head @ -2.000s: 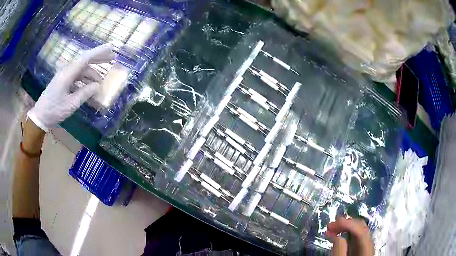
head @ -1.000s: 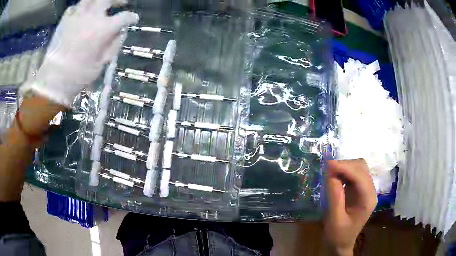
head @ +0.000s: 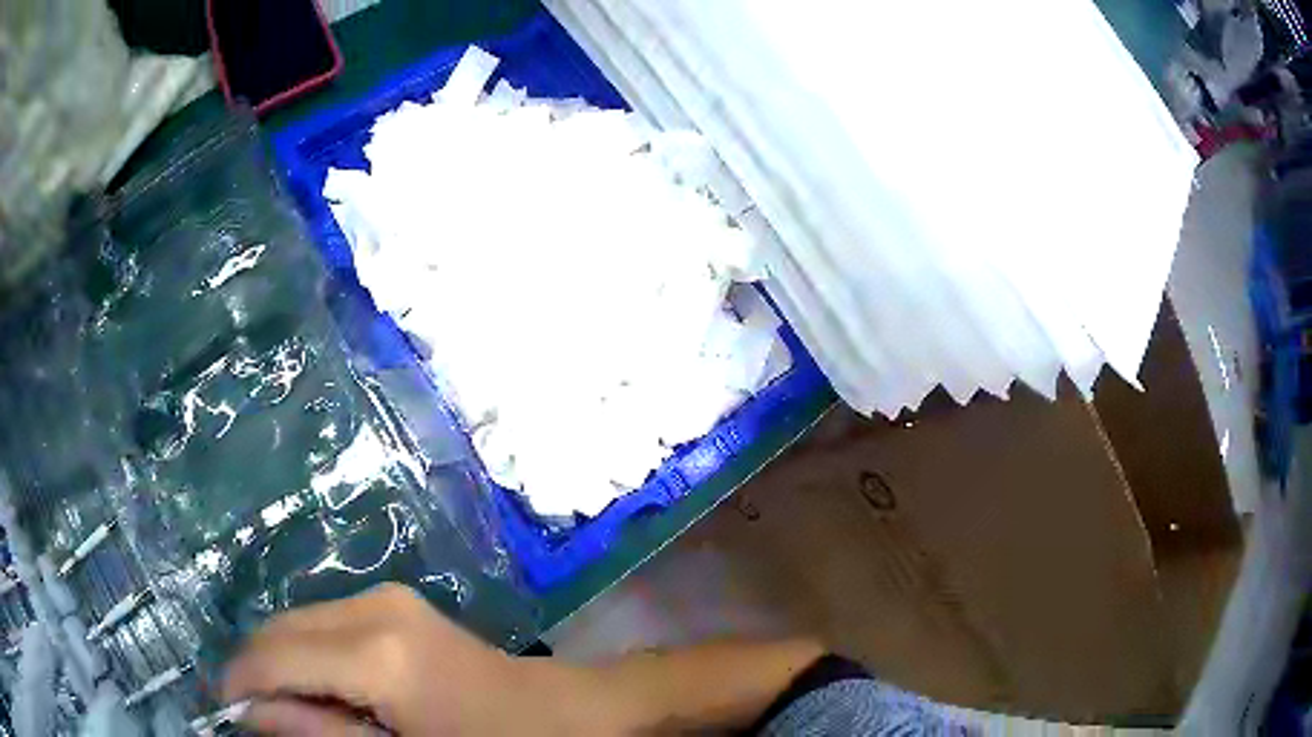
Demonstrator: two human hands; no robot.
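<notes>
My bare right hand (head: 367, 670) is at the bottom left, over the near edge of the clear tray (head: 202, 346). Its fingers are curled beside a rod part (head: 220, 716); whether they grip it is hidden. More rod parts with white sleeves (head: 120, 616) and long white ends lie in the tray at the lower left, cut off by the picture's edge. My gloved left hand is out of view. Thin white slips (head: 561, 288) lie heaped in the blue basket (head: 544, 562) right of the tray.
A tall stack of white sheets (head: 978, 173) with zigzag edges stands right of the basket. A brown cardboard box (head: 950, 562) is below it. A dark phone with a red edge (head: 274, 55) lies at the upper left, beside a blurred cream bag (head: 65, 123).
The view has swung right, so the slips basket and sheet stack fill the middle. My gloved left hand has left the picture. My right hand has moved left to the rod parts.
</notes>
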